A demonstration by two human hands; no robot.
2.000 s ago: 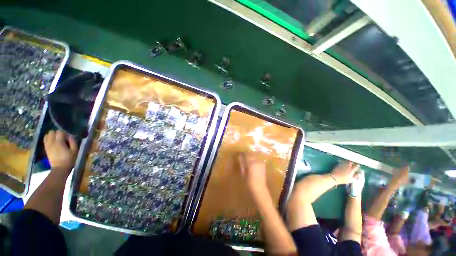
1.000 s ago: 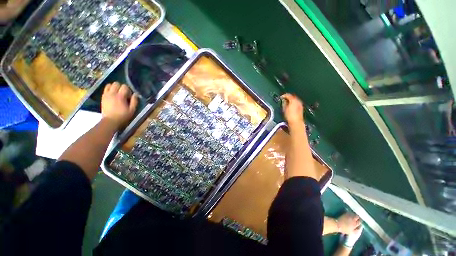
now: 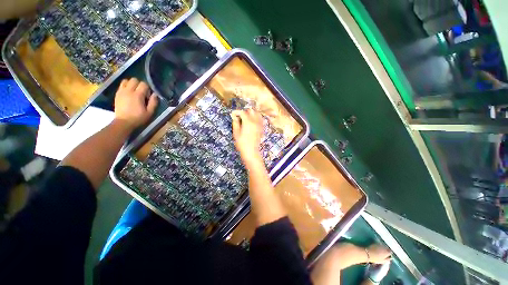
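Observation:
My right hand (image 3: 248, 127) is over the fuller tray (image 3: 306, 123), at the upper end of its packed rows of circuit boards (image 3: 192, 161). Its fingertips touch a dark circuit board (image 3: 240, 103) at the edge of the brown liner (image 3: 253, 80). Part of the board is hidden by the fingers. My left hand (image 3: 133, 101) rests in the gap between the left trays, beside the black bundle (image 3: 177, 67). Its fingers are loosely curled. Whether it holds anything cannot be seen.
Several loose boards (image 3: 318, 86) lie on the green surface (image 3: 301, 33). The emptier tray (image 3: 365, 201) is at right, with another person's arms (image 3: 348, 256) beyond. Another filled tray (image 3: 83, 114) is upper left. A white sheet (image 3: 72, 133) and blue bin (image 3: 16, 103) are at left.
My right hand has moved left from the loose boards on the green surface to the fuller tray, with a board now at its fingertips there. My left hand has stayed in the gap.

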